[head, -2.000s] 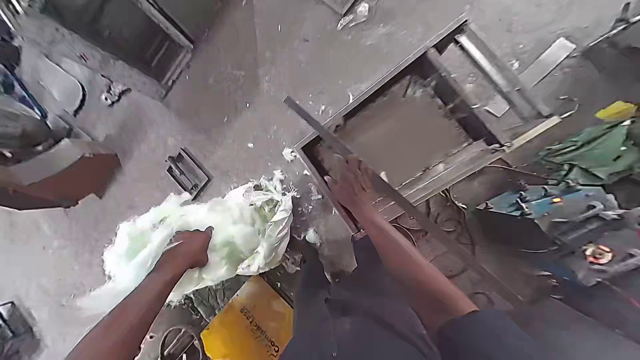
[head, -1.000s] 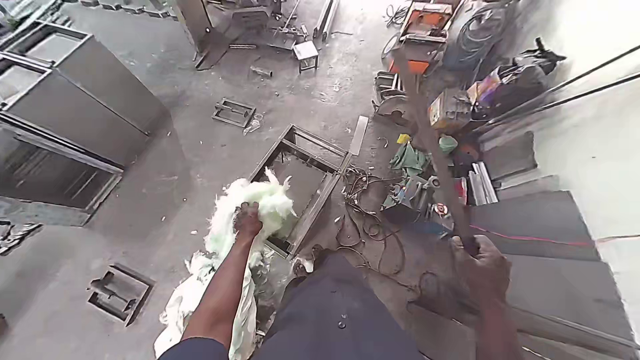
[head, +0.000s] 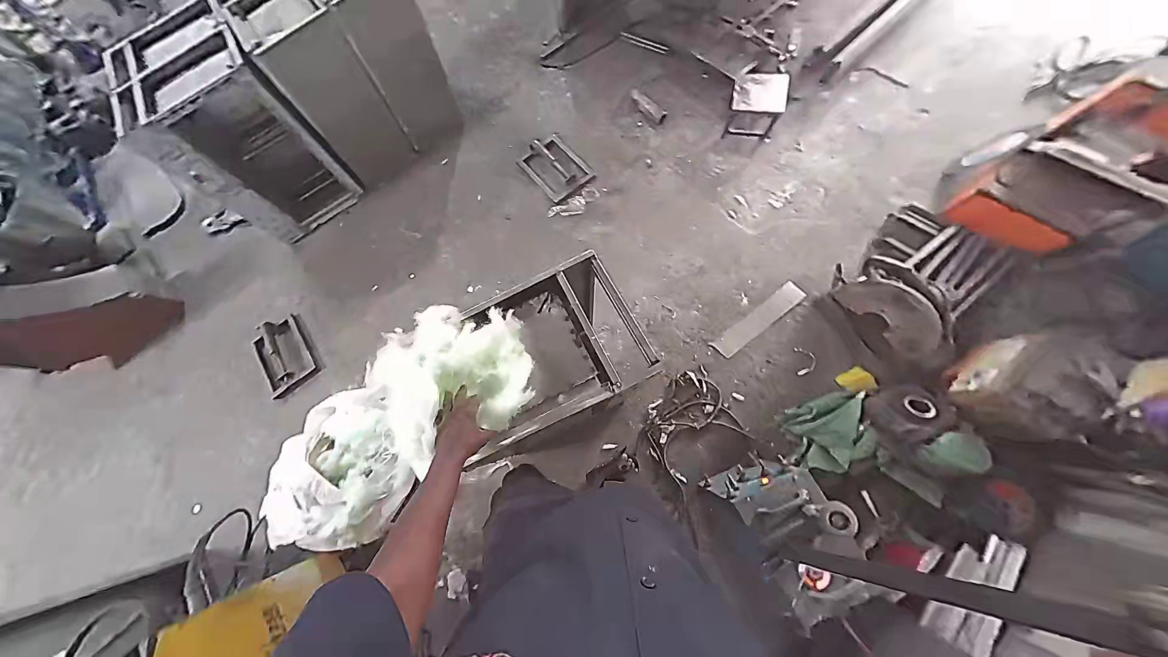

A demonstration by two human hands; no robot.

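Note:
My left hand [head: 464, 427] is closed on a clump of pale green-white fibrous wool [head: 488, 360], held over the near left side of a rectangular metal frame [head: 547, 422] on the floor. The wool trails down to a white plastic bag [head: 319, 493] stuffed with more of it. My right hand is out of view. A long dark flat bar [head: 967, 593] crosses the lower right, above tools and scrap; what holds it cannot be seen.
Cables [head: 693, 420] lie right of the frame, near a flat metal strip [head: 759, 319]. Green cloth [head: 826, 429] and tools crowd the right. A yellow container [head: 251, 611] stands lower left. Small metal brackets [head: 286, 354] and a large metal cabinet [head: 365, 91] are farther off.
My left hand has brought wool from beside the frame to over it. My right hand, on the bar inside the frame two seconds ago, then raised it at the right and is now out of view.

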